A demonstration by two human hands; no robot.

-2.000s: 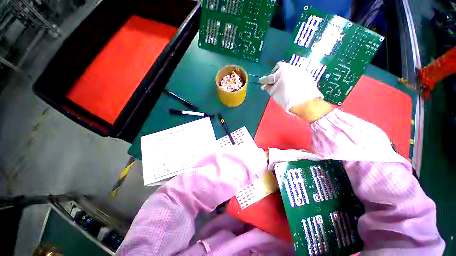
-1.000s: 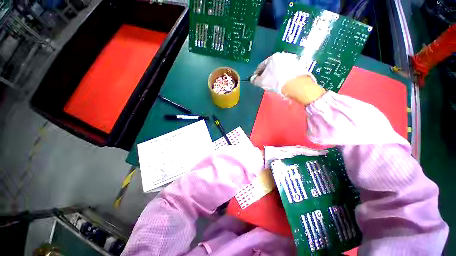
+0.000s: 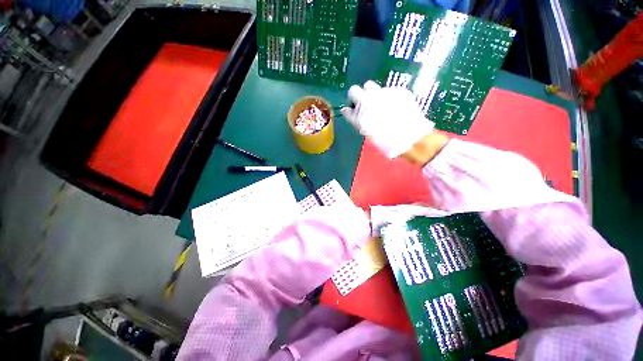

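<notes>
A green circuit board (image 3: pixel 451 282) with silvery-white striped blocks facing up is in front of me, partly under my right sleeve. My left hand (image 3: pixel 403 213), in a white glove, is at the board's top edge and grips it; its fingers are mostly hidden. My right hand (image 3: pixel 386 116), in a white glove, is closed on thin dark tweezers (image 3: pixel 338 111). Their tips reach the rim of the yellow cup (image 3: pixel 315 141), which holds small white-pink parts (image 3: pixel 310 119).
Two green boards stand at the far edge, one left (image 3: pixel 304 42) and one right (image 3: pixel 448 67). A red mat (image 3: pixel 522 137) lies on the bench. Marker pens (image 3: pixel 257 169), a printed sheet (image 3: pixel 243 222) and a red-dotted label sheet (image 3: pixel 358 271) lie left. A black bin (image 3: pixel 151 120) stands further left.
My right hand has shifted left with the tweezers, whose tips now reach the cup's rim. My left hand still holds the board. The whole view has shifted slightly.
</notes>
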